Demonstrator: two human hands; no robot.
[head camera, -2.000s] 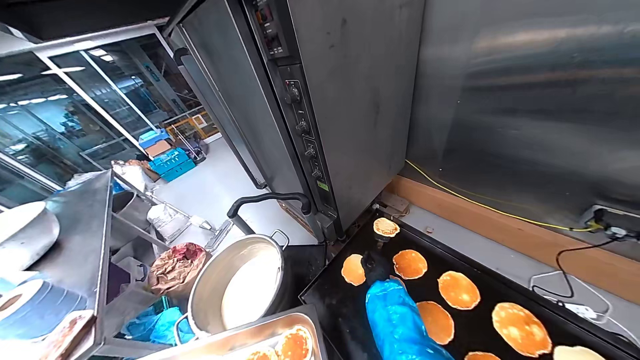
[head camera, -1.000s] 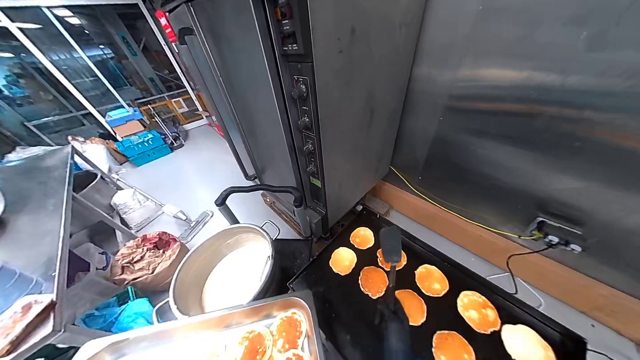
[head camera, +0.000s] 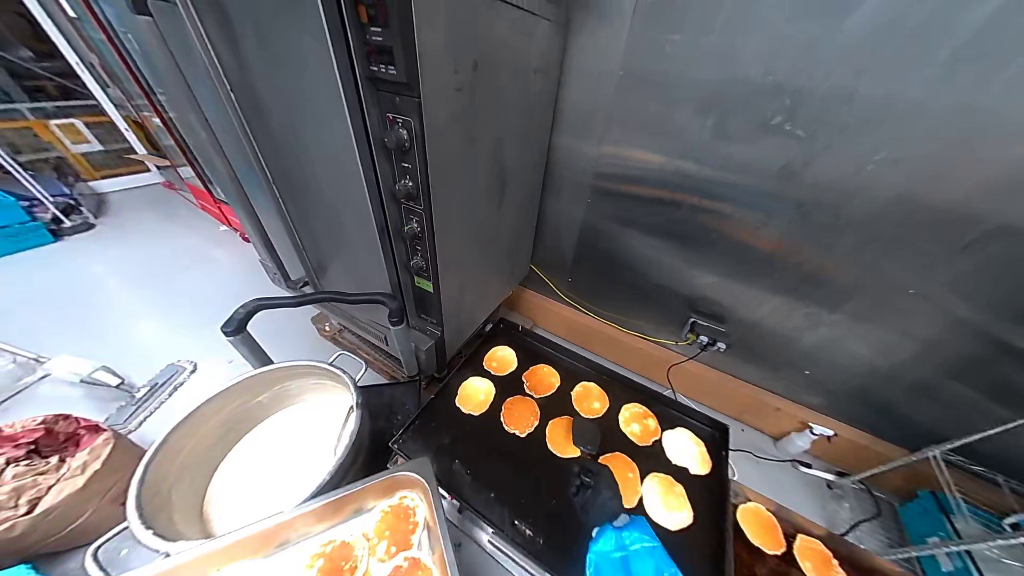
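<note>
My right hand (head camera: 596, 490), in a black glove with a blue plastic sleeve cover (head camera: 630, 550), is over the front of the black griddle (head camera: 496, 472). It is closed around a dark turner, whose black blade (head camera: 586, 436) is beside a browned pancake (head camera: 562, 437) and partly covers it. Several round pancakes lie in rows on the griddle, some golden brown, some paler, such as the one at the right (head camera: 686, 450). My left hand is out of view. A metal tray (head camera: 436, 512) holding cooked pancakes (head camera: 396, 528) is at the lower middle.
Left of the griddle stands a large metal pot (head camera: 144, 480) of pale batter (head camera: 276, 456). A tall oven (head camera: 480, 160) rises behind, with a black-covered handle (head camera: 312, 300) near the pot. A brown paper sack (head camera: 88, 496) is at far left. More pancakes (head camera: 760, 528) lie on a surface at right.
The gloved hand and turner have moved from the griddle's far left area toward its front right. The view has shifted to the right.
</note>
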